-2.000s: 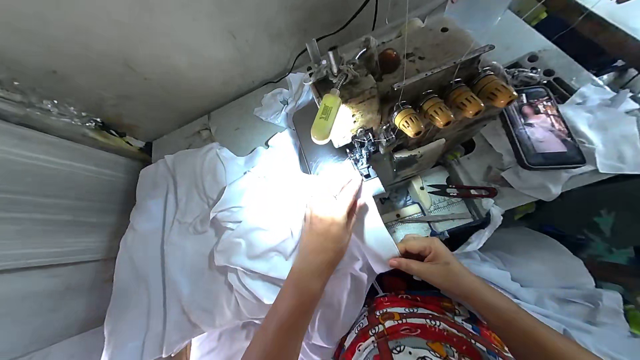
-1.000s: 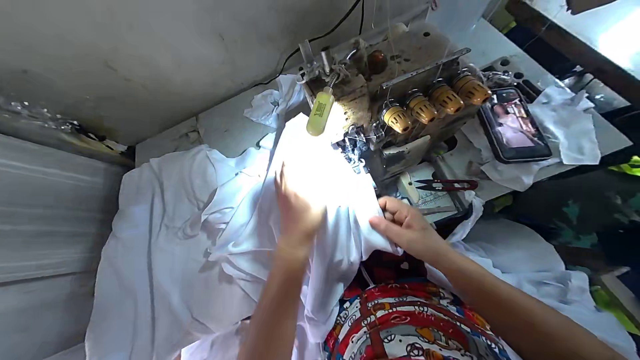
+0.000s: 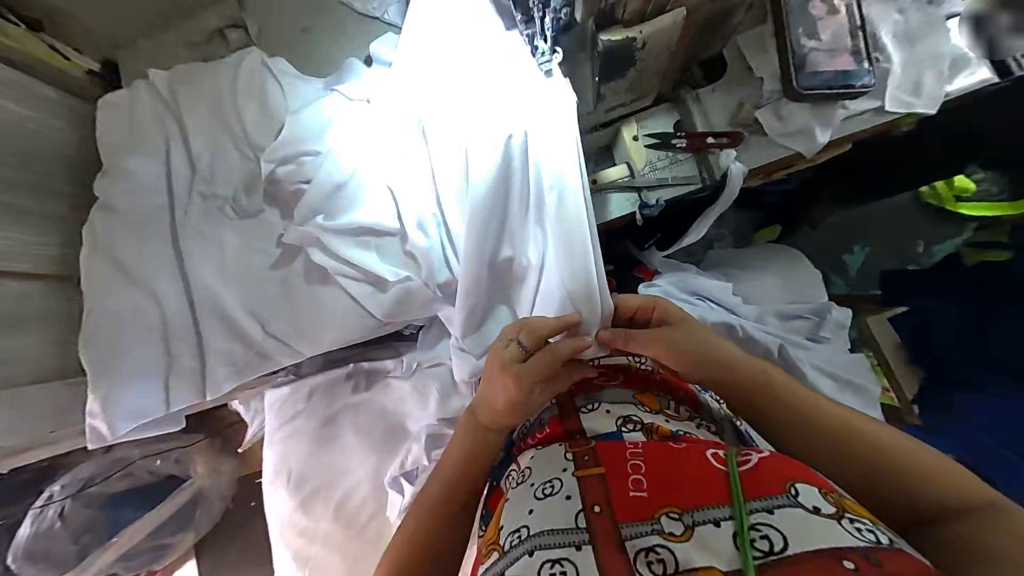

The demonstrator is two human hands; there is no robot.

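Note:
White fabric (image 3: 520, 240) runs from the sewing machine's needle and presser foot area (image 3: 548, 52) down to my lap, very bright under the lamp. My left hand (image 3: 532, 368), with a ring on one finger, pinches the fabric's lower edge. Close beside it on the right, my right hand (image 3: 672, 336) grips the same edge between thumb and fingers. More of the white cloth (image 3: 232, 264) lies in folds across the table to the left. Red-handled thread snips (image 3: 696, 142) rest on the machine bed, right of the needle area.
A smartphone (image 3: 826, 48) lies among white scraps (image 3: 916, 56) at upper right. White cloth pieces (image 3: 760, 296) are heaped right of my lap, and more white cloth (image 3: 336, 448) hangs at lower left. A clear plastic bag (image 3: 120, 504) is below the table's left edge.
Both hands have moved down the fabric, away from the machine, and are now close together at its lower edge. The view has shifted downward and nearer.

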